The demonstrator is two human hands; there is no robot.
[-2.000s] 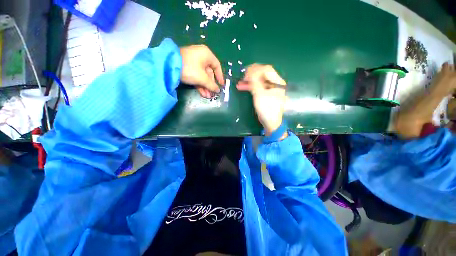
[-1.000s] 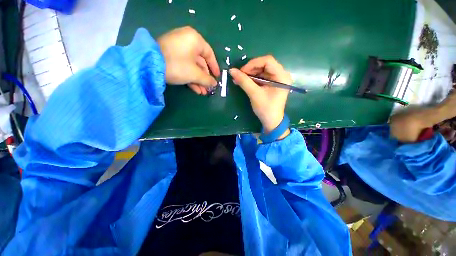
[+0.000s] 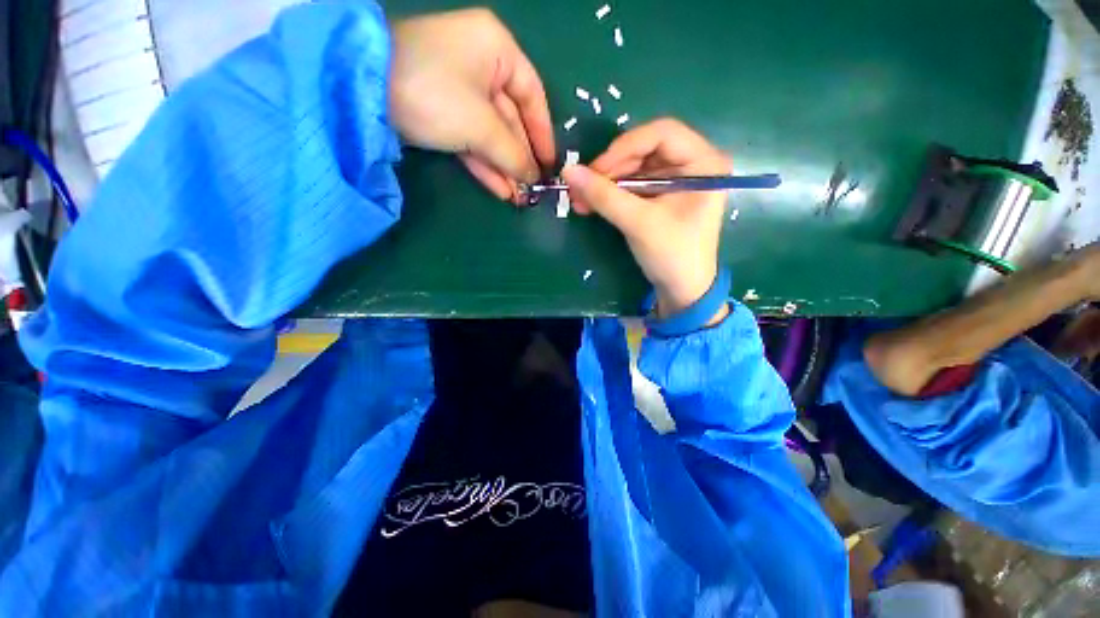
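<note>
My left hand (image 3: 477, 97) pinches a small dark component (image 3: 526, 193) between thumb and fingers just above the green surface; the fingers partly hide it. My right hand (image 3: 657, 205) holds slim dark tweezers (image 3: 700, 184) like a pen, their tip pointing left and touching or very near the component. A narrow white strip (image 3: 563, 203) lies at the fingertips, crossed by the tweezers. Several small white pieces (image 3: 595, 105) are scattered on the green surface beyond the hands, and one (image 3: 587, 274) lies nearer me.
A wire spool (image 3: 999, 217) on a dark holder stands at right. Thin dark bits (image 3: 835, 188) lie left of it. A brownish heap of small parts (image 3: 1070, 126) is at far right, near another person's forearm (image 3: 1001, 316). A ruled paper form (image 3: 109, 85) is at upper left.
The tweezers' tip has moved left from beside the white strip to the component in my left hand. The camera view has shifted. The other person's arm has also moved.
</note>
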